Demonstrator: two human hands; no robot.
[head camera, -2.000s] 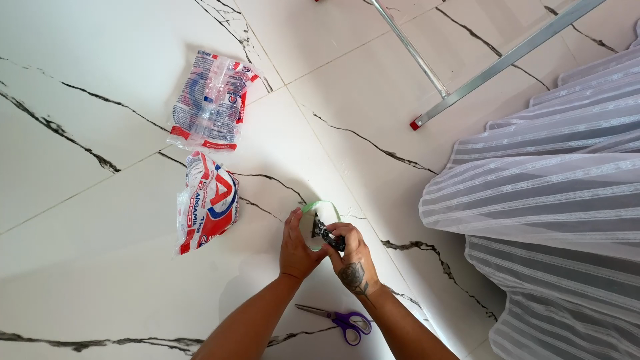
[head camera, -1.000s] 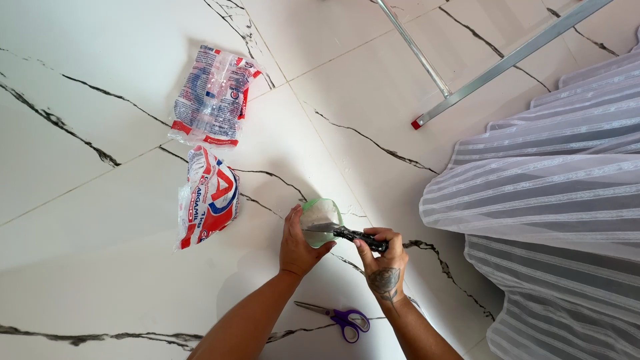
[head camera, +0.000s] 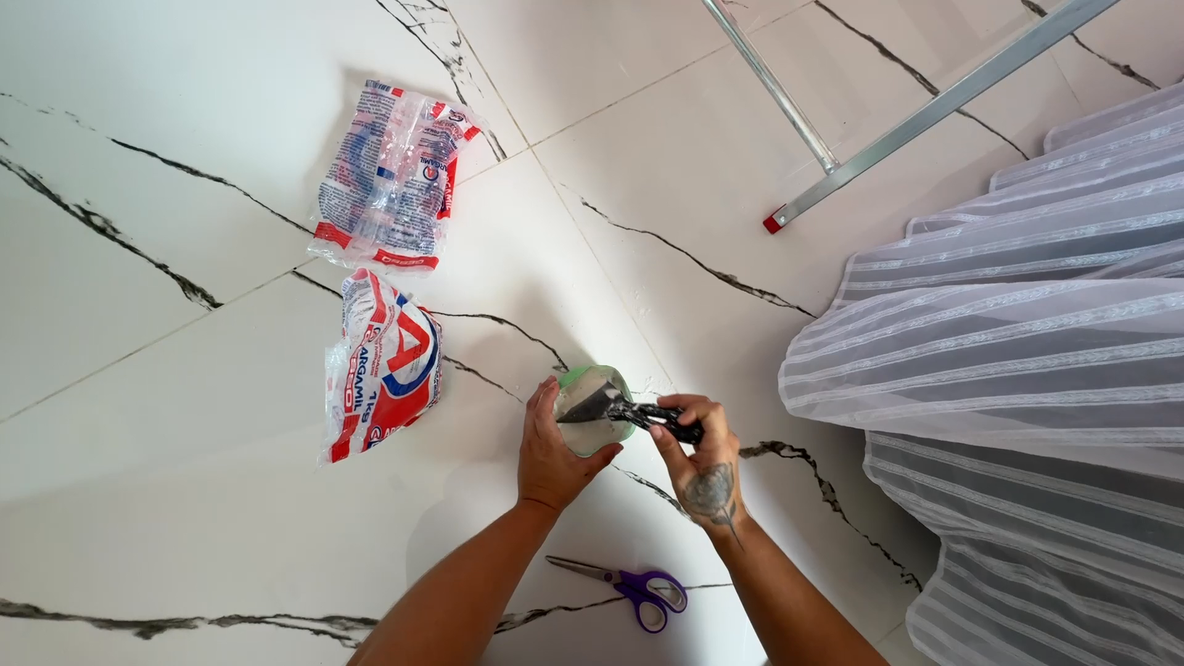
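My left hand (head camera: 555, 449) grips the left side of a small green translucent plastic tub (head camera: 585, 437) that stands on the floor with pale, wet-looking material inside. The black handle of a putty knife (head camera: 680, 424) is held in my right hand (head camera: 700, 449), right of the tub. Its dark triangular blade lies over the tub's mouth, pointing left, with whitish smears near the handle. Below my hands, scissors with purple handles (head camera: 647, 592) lie on the floor. To the left is an upright, partly filled plastic bag of plaster (head camera: 393, 370), and a flattened plastic bag (head camera: 393, 180) lies beyond it.
White floor tiles (head camera: 231, 536) with black veining spread under everything. At the upper right stands a metal frame leg (head camera: 925, 116) with a red end cap, perhaps part of a ladder. A sheer white striped curtain (head camera: 999, 361) drapes onto the floor at the right.
My right hand has moved to the right, away from the tub, since two seconds ago, and the putty knife's blade now shows over the tub. My left hand stays on the tub.
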